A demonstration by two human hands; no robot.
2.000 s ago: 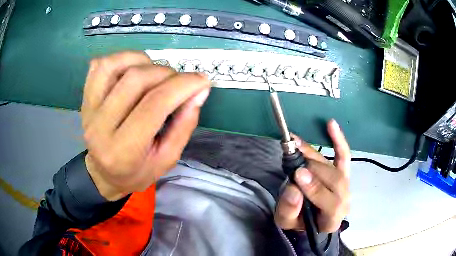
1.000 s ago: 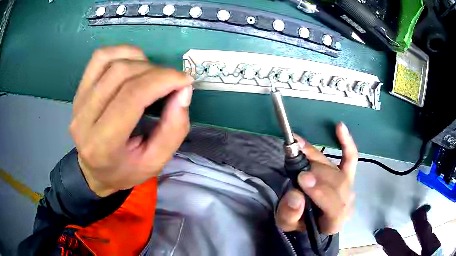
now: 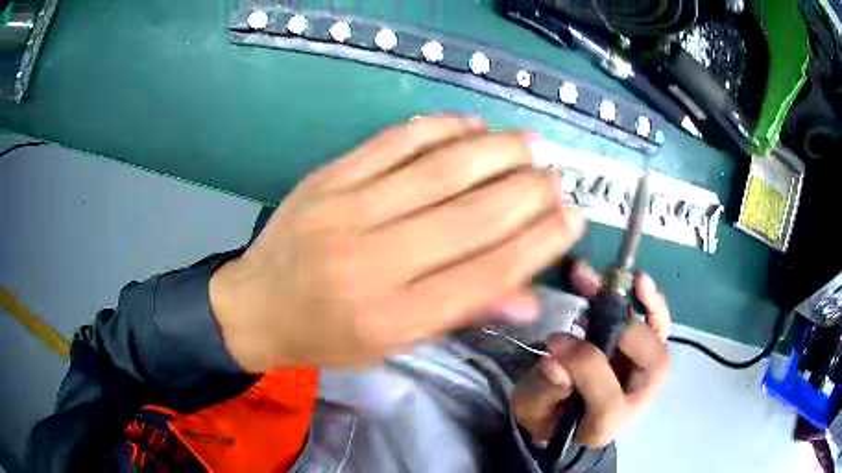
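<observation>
The pale light strip [image 3: 637, 199] lies on the green mat, its left part hidden by my left hand. The dark strip with round white discs [image 3: 434, 57] lies behind it. My left hand [image 3: 397, 249] is blurred, fingers extended and close together, over the pale strip; whether it holds anything is hidden. My right hand [image 3: 600, 369] grips the soldering iron [image 3: 607, 314] like a pen, its blurred tip pointing up over the pale strip. A thin silvery strand [image 3: 517, 343] shows between my hands, below the left fingers.
The yellow sponge in its pale tray [image 3: 768, 205] is at the right, by the green curved holder [image 3: 785, 78]. Dark pen-like tools [image 3: 637, 78] lie at the back right. A blue holder [image 3: 801, 393] and black cable [image 3: 729, 358] are at the right edge. A silvery bar [image 3: 35, 51] is at far left.
My left hand has moved right and its fingers have extended from a pinch. The iron has moved right and is more upright. The view has shifted, and a silvery bar shows at far left.
</observation>
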